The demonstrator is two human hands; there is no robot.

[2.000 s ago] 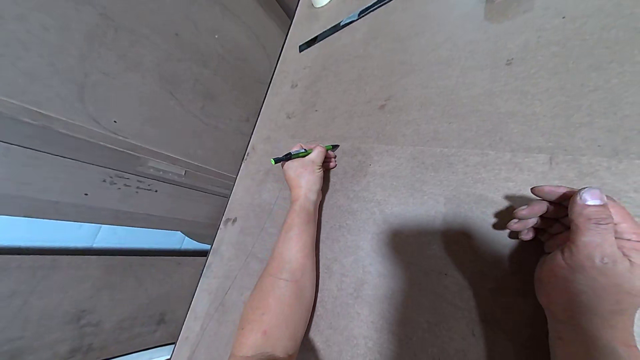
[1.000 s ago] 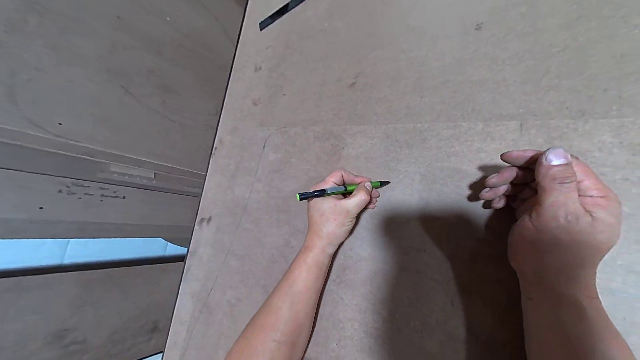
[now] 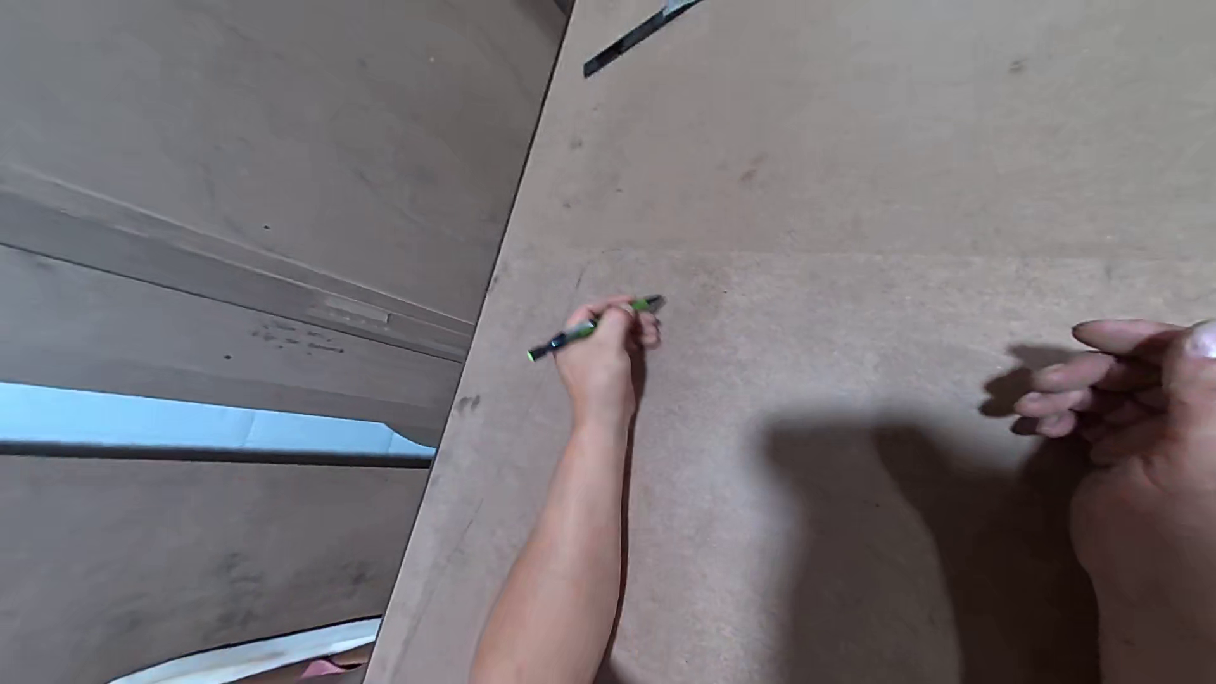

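My left hand (image 3: 603, 351) grips a slim green and black pen (image 3: 579, 332), its dark tip pointing up and to the right, over the brown board surface (image 3: 817, 323). Whether the tip touches the board cannot be told. At the right edge hovers my right hand (image 3: 1140, 408), holding nothing that shows, with its fingers loosely curled and a little apart. Part of that hand is cut off by the frame. A thin pencil-like line lies on the board just above my left hand.
A dark flat strip (image 3: 636, 43) lies on the board near the top. Beyond the board's left edge are brown panels (image 3: 218, 123), one with handwritten marks, and a light blue surface (image 3: 209, 418) in a gap between them. Something white and pink shows at lower left.
Between the last two frames my left hand with the pen has moved left across the board, away from my right hand. The view has shifted somewhat.
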